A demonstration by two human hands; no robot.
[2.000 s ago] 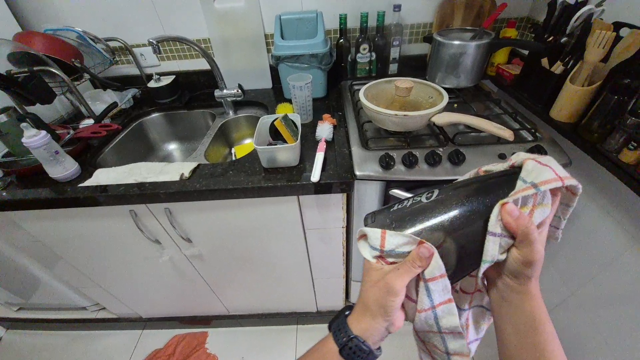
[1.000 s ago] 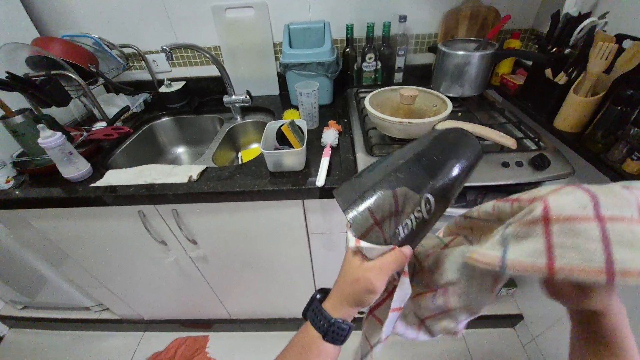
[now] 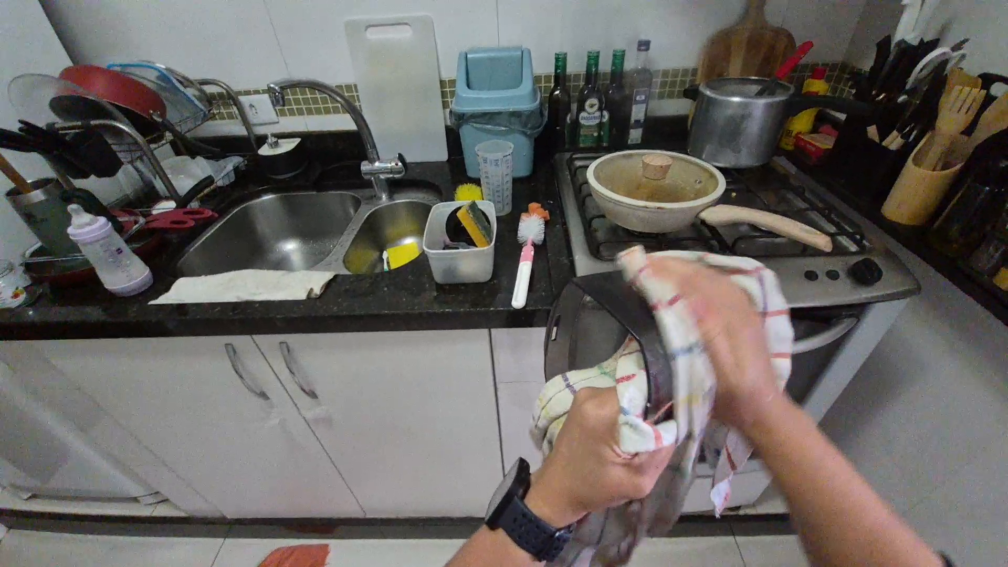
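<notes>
A black Oster appliance basket or bin [image 3: 587, 327] is tilted in front of the stove, its open side toward me. My left hand [image 3: 602, 449], with a dark watch on the wrist, grips its near rim through a checked dish towel [image 3: 567, 394]. Part of the towel is tucked over the rim into the inside. My right hand [image 3: 720, 331], blurred, presses more of the same towel against the right side of the black piece. The towel's lower end hangs below both hands.
Behind are a gas stove [image 3: 811, 287] with a lidded pan [image 3: 654, 201] and a pressure cooker [image 3: 740, 126]. On the counter's edge lie a bottle brush [image 3: 524, 260] and a sponge container [image 3: 461, 264]. A double sink [image 3: 268, 236] and a loaded dish rack are to the left.
The black piece has turned so that its open inside shows, where its outer side with lettering faced me before. My right hand has come in from the right, bringing the towel against it.
</notes>
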